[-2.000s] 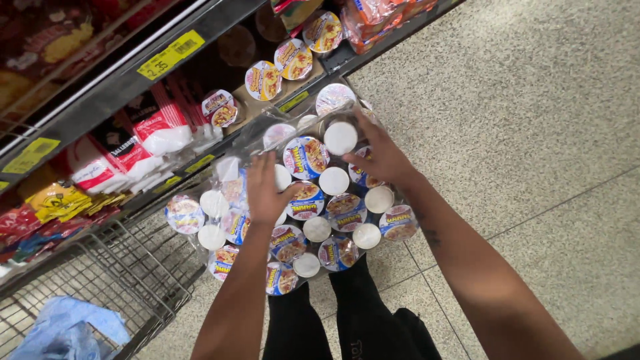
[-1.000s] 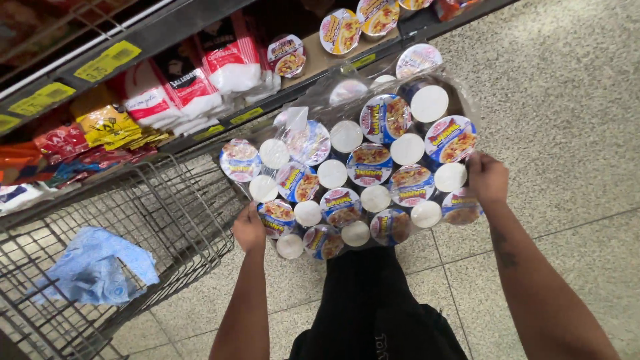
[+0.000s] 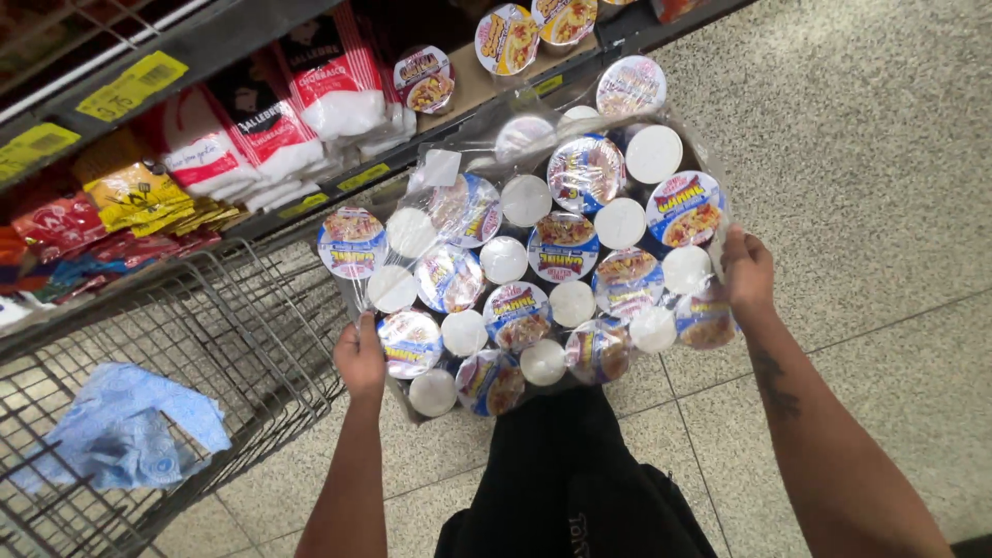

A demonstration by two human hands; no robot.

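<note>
A plastic-wrapped tray of instant noodle cups (image 3: pixel 562 246) spans the middle of the head view, above my legs. Its cups alternate between printed foil lids and pale round bases facing up. My left hand (image 3: pixel 361 355) grips its left edge, thumb on top and the other fingers hidden below. At the right edge my right hand (image 3: pixel 748 270) holds the pack in the same way. Clear film lies loose and wrinkled over the far side, beside the shelf edge.
A shelf (image 3: pixel 457 128) at the upper left holds red-and-white salt bags (image 3: pixel 341 85), yellow packets (image 3: pixel 139 190) and noodle cups with yellow lids (image 3: pixel 507 39). A wire shopping cart (image 3: pixel 256 310) with a light blue cloth (image 3: pixel 128 426) stands at the left. Speckled tiles form the floor.
My hands have moved from on top of the pack to its left and right edges. More of the cart and shelf shows at the left as the view has shifted.
</note>
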